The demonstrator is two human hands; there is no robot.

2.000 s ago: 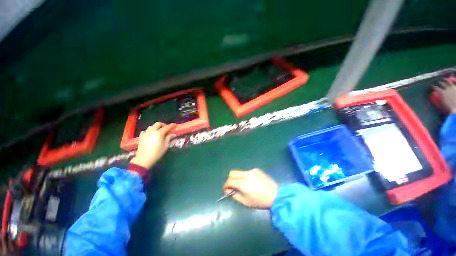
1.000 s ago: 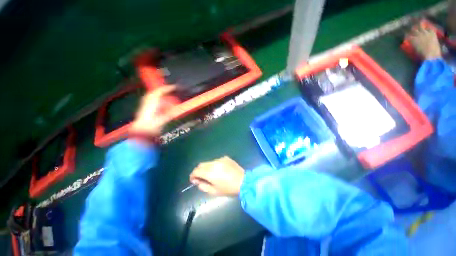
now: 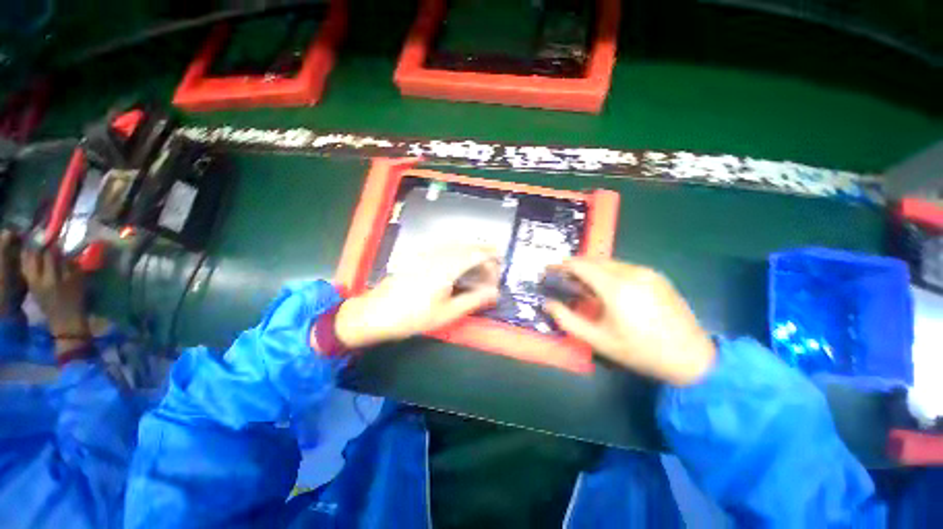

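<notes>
An open tablet unit lies in a red frame point(image 3: 369, 222) on the dark green bench in front of me. Its silver battery point(image 3: 450, 222) fills the left part, and the circuit board point(image 3: 548, 238) with small white parts is to the right. My left hand point(image 3: 419, 300) reaches over the lower part of the battery, fingertips near the board's edge. My right hand point(image 3: 631, 315) is over the board's lower right, fingers bent down to it. I cannot tell whether either hand holds anything; the fingertips are dark and blurred.
A blue parts bin point(image 3: 840, 318) with shiny pieces stands at the right, beside another red-framed tablet point(image 3: 918, 446). A worn rail point(image 3: 496, 155) runs behind the work, with red-framed tablets point(image 3: 502, 91) beyond. A black box point(image 3: 186, 201) with cables and another person's hands point(image 3: 57, 289) are at left.
A red-framed tablet now lies on the bench before me, and both hands have come over it. The view has turned left, so the blue bin appears further right. The thin stick no longer shows.
</notes>
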